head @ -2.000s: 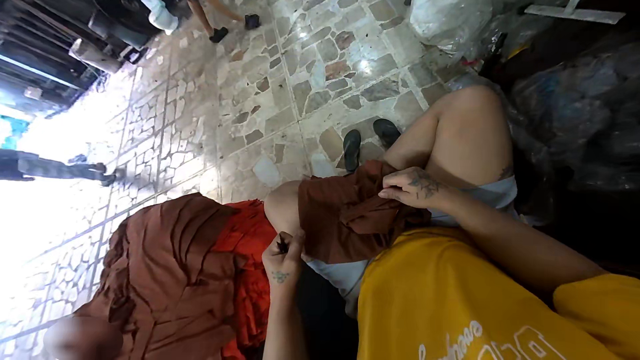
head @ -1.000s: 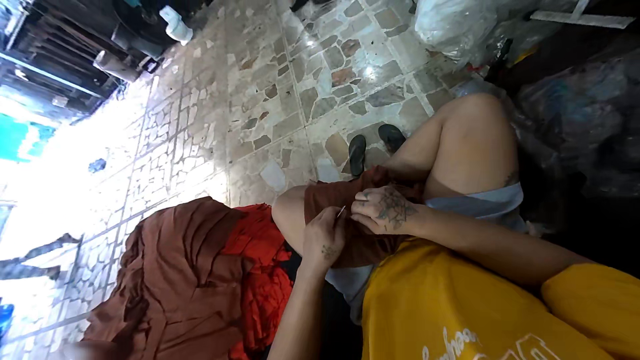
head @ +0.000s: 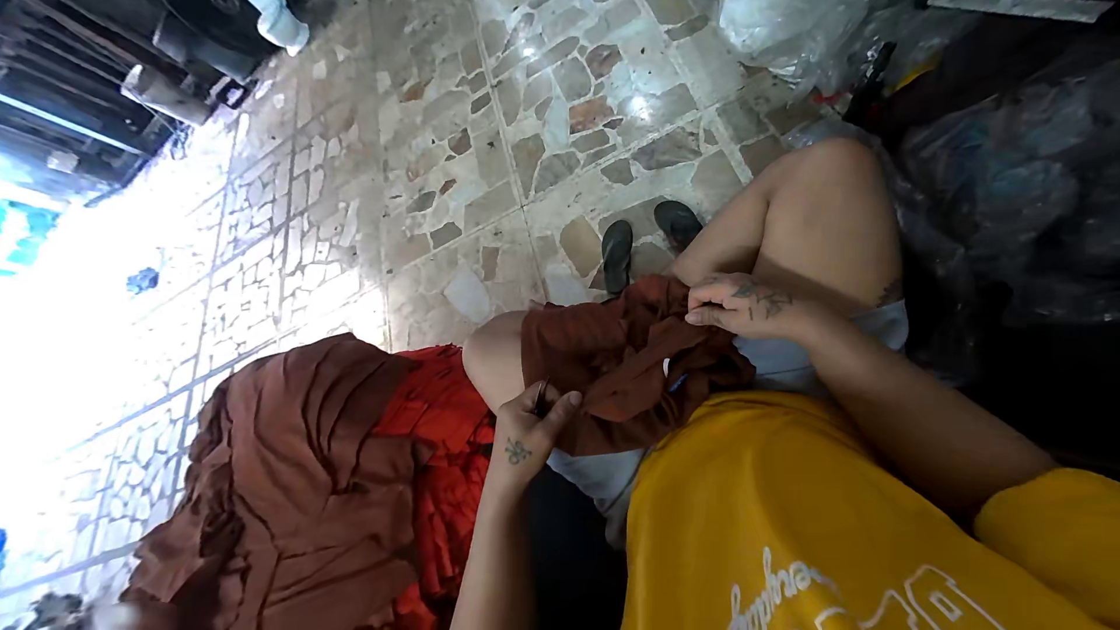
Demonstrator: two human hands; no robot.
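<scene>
A brown cloth garment (head: 626, 350) lies bunched across my lap, with a small white tag and a blue spot showing in its folds. My right hand (head: 744, 306) pinches the garment's upper edge between thumb and fingers. At its lower left side is my left hand (head: 535, 424), curled around a small dark metal tool (head: 541, 396), possibly thread snips; the fingers hide most of it. A large heap of brown cloth (head: 306, 455) lies left of my left arm, with red cloth (head: 442, 446) between the heap and my thigh.
Dark slippers (head: 617, 255) lie on the stone-patterned floor (head: 455, 175) beyond my knees. Clear plastic bags (head: 787, 35) stand at the upper right, and more plastic (head: 1015, 184) lies along the right side. Dark metal equipment (head: 96, 79) fills the upper left corner.
My hands were close together over the garment one second ago and are now apart, left hand toward the lower left. The garment is bunched differently, and its white tag now shows.
</scene>
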